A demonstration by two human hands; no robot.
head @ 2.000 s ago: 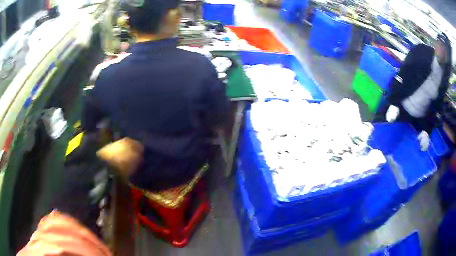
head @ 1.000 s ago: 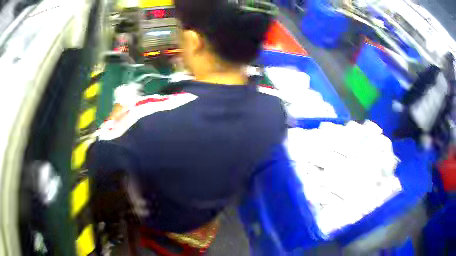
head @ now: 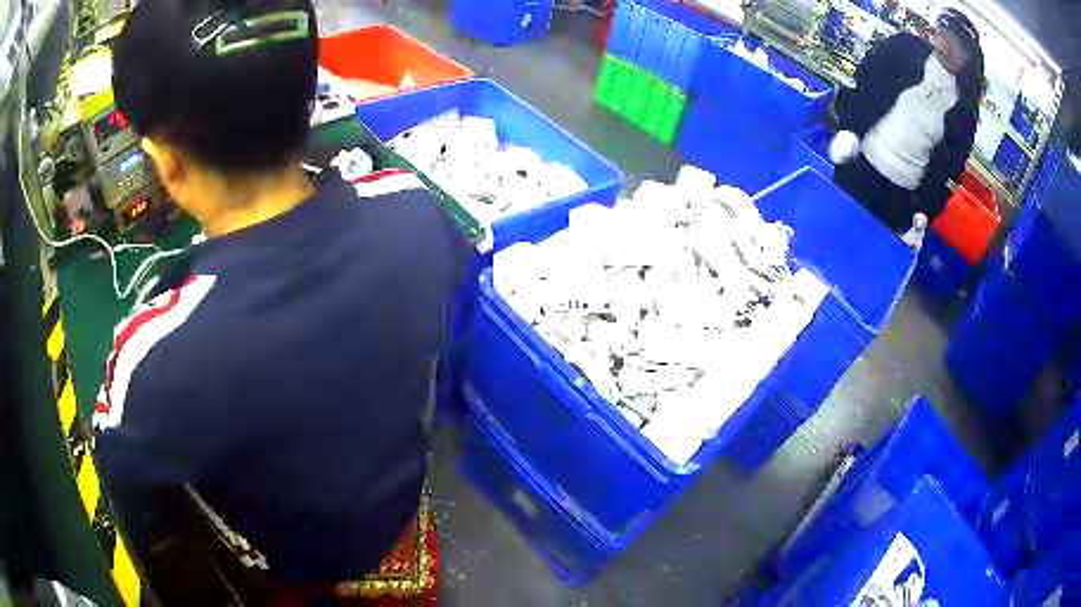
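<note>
No hand of mine shows in the current view. A blue crate [head: 557,409] stands nearest in front, on top of another blue crate. It is heaped to above its rim with white power strips and bundled cords [head: 652,296]. A second blue crate [head: 599,190] behind it holds more white strips and cords [head: 486,166]. Another blue crate [head: 848,243] adjoins the heaped crate on the right.
A seated person [head: 285,344] in dark clothing is close at left, at the green-topped bench [head: 83,296] with testers [head: 125,178]. Another person [head: 907,119] stands at back right. Red [head: 385,59] and green [head: 640,97] crates stand behind. Blue crates [head: 925,545] are at lower right.
The view has swung right and come nearer the crates. The orange sleeve and blurred hand seen at lower left two seconds ago are out of view. The seated person has leaned toward the bench.
</note>
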